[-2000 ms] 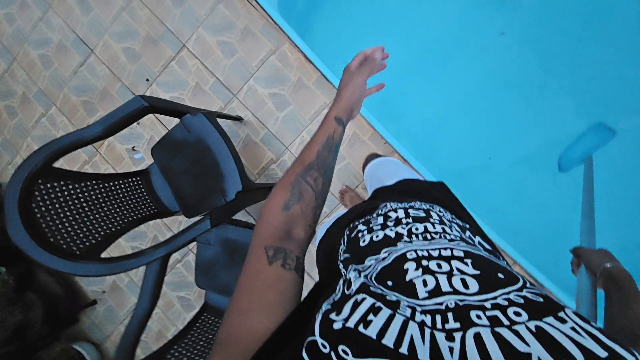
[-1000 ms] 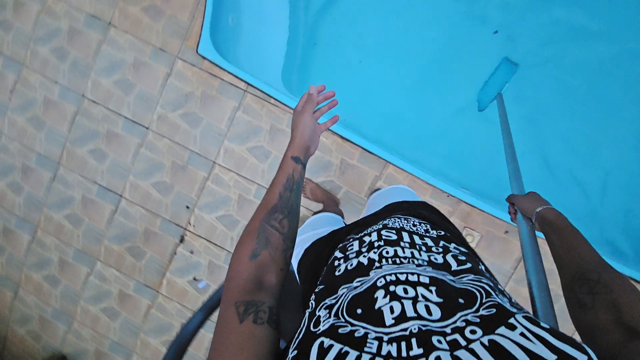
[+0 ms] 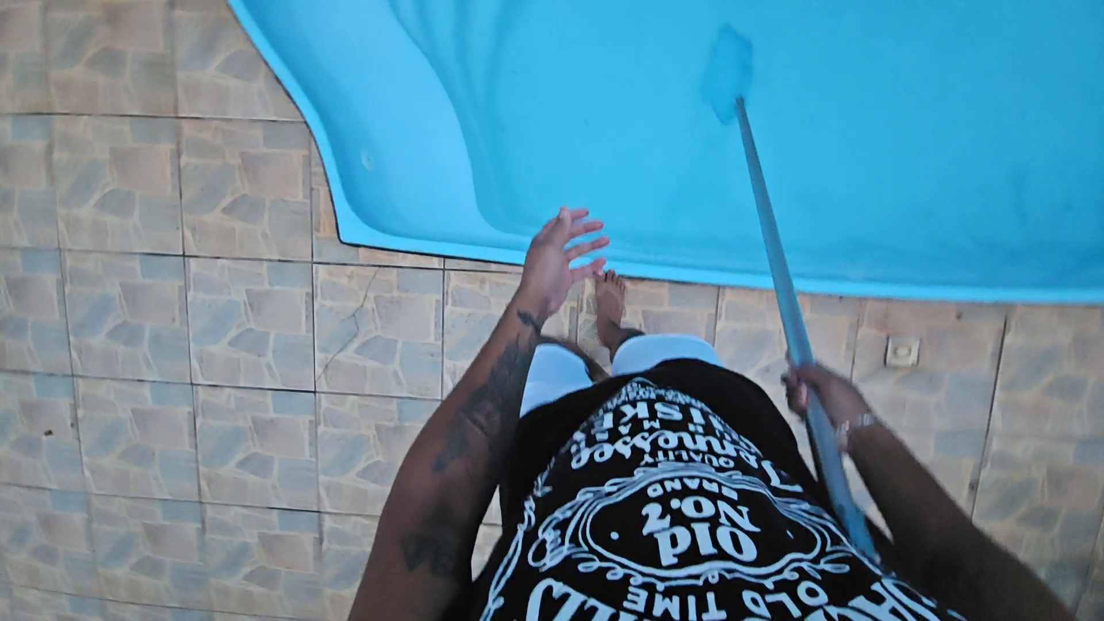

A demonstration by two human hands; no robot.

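Observation:
My right hand (image 3: 815,392), with a bracelet at the wrist, is closed around a long blue-grey pole (image 3: 780,267). The pole runs from beside my body out over the pool. At its far end a flat pool-cleaning head (image 3: 729,73) shows through the blue water, its outline blurred; I cannot tell whether it is a net or a brush. My left hand (image 3: 562,254) is raised near the pool's rim, fingers spread and holding nothing. The lower end of the pole is hidden by my right arm and black printed shirt.
The light-blue rim of the pool (image 3: 776,285) crosses in front of me and curves up at the left, beside a shallow ledge (image 3: 388,129). My bare foot (image 3: 610,297) stands close to the rim on stone-patterned tiles (image 3: 250,328). A small square fitting (image 3: 902,350) sits in the paving at right.
The view has swung left along the pool, and the black chairs seen two seconds ago are out of view. My right hand has kept hold of the pole; my left hand has stayed raised.

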